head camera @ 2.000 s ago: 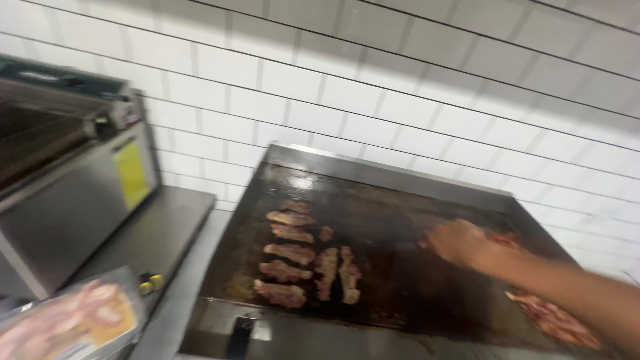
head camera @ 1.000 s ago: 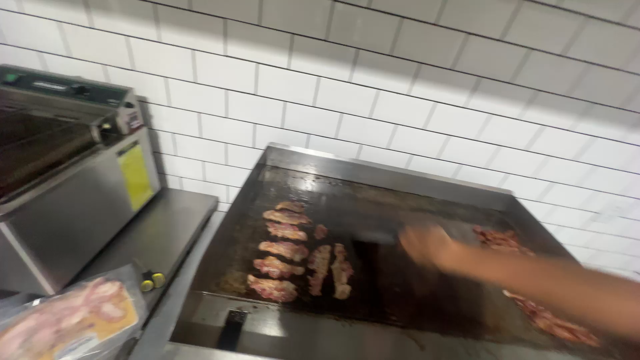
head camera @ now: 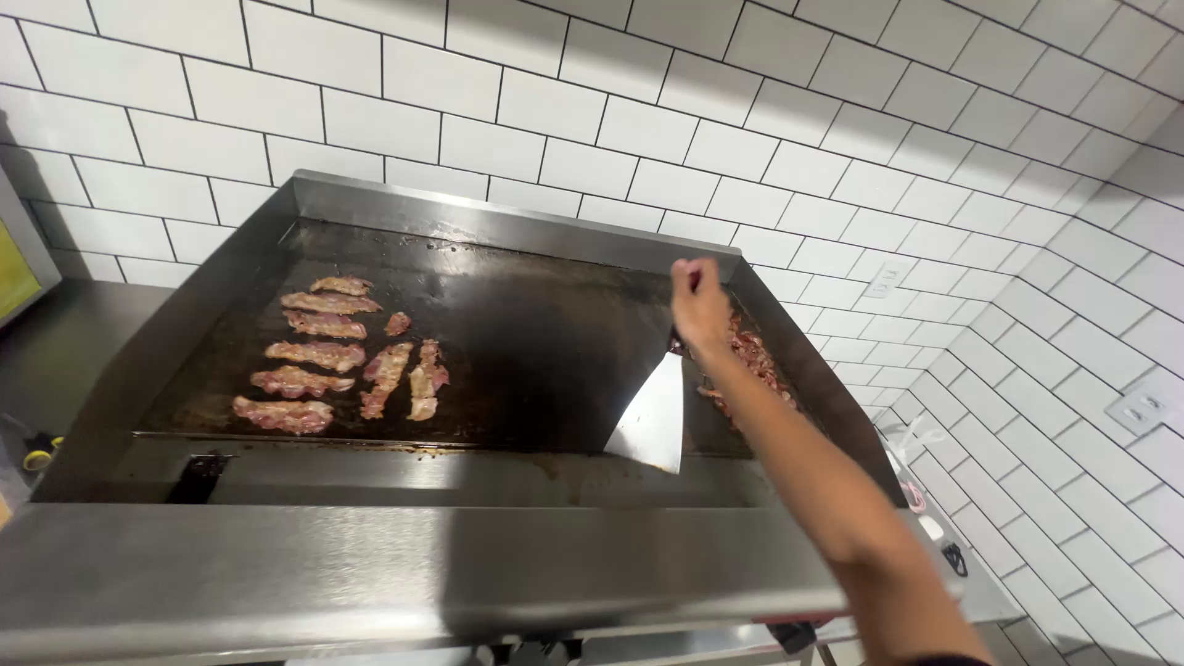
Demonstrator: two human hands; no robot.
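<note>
My right hand (head camera: 700,305) is closed around the dark handle of a metal scraper with a broad flared blade (head camera: 650,416). The blade points down toward the front edge of a flat-top griddle (head camera: 536,324). Several bacon strips (head camera: 314,354) lie in a column on the griddle's left part, with two upright strips (head camera: 386,379) and a small piece beside them. A heap of bacon (head camera: 754,356) lies along the right side, partly hidden behind my hand and forearm. My left hand is out of view.
Raised steel walls (head camera: 518,227) edge the griddle at the back and sides. A wide steel ledge (head camera: 277,573) runs along its front. A dark counter (head camera: 74,342) is at left, white tiled walls (head camera: 490,148) rise behind and at right, and small items (head camera: 930,527) lie beyond the right wall.
The view has swung right, so the appliance and most of the packaged bacon at left have left it. My right hand has moved toward the heap at right, and the scraper blade now shows plainly.
</note>
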